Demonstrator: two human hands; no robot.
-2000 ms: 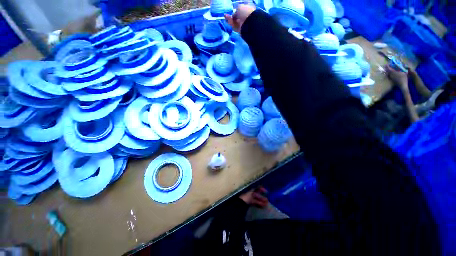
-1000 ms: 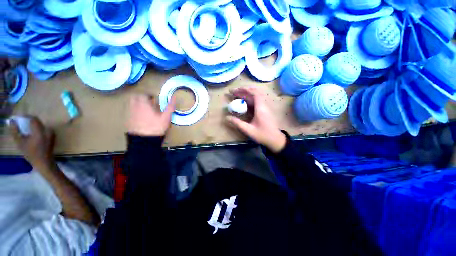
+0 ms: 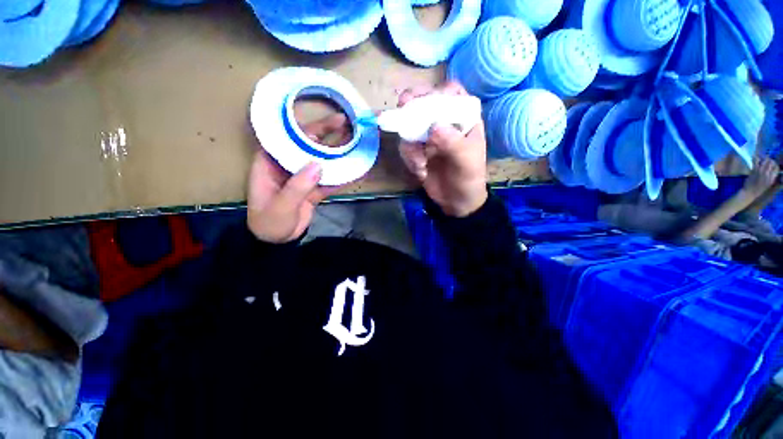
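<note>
My left hand [image 3: 282, 195] holds a pale-blue hat brim [image 3: 270, 111] by its lower edge, tilted above the bench, with fingers showing through the round hole. My right hand [image 3: 451, 163] grips a white glue bottle [image 3: 438, 114] lying sideways. Its bluish nozzle points left and meets the right side of the brim's raised inner collar. Whether glue is coming out cannot be seen.
Stacked crowns [image 3: 525, 124] stand just right of my right hand. Assembled hats [image 3: 614, 147] lean at the right. Brims [image 3: 322, 26] lie along the top. Blue crates [image 3: 661, 317] are at lower right. Parts of other people show at both sides; a red stool [image 3: 146, 257] is at left.
My left hand has picked the brim up off the bench. My right hand has lifted the glue bottle and tipped it sideways to the collar. The view has shifted, so the heap shows less.
</note>
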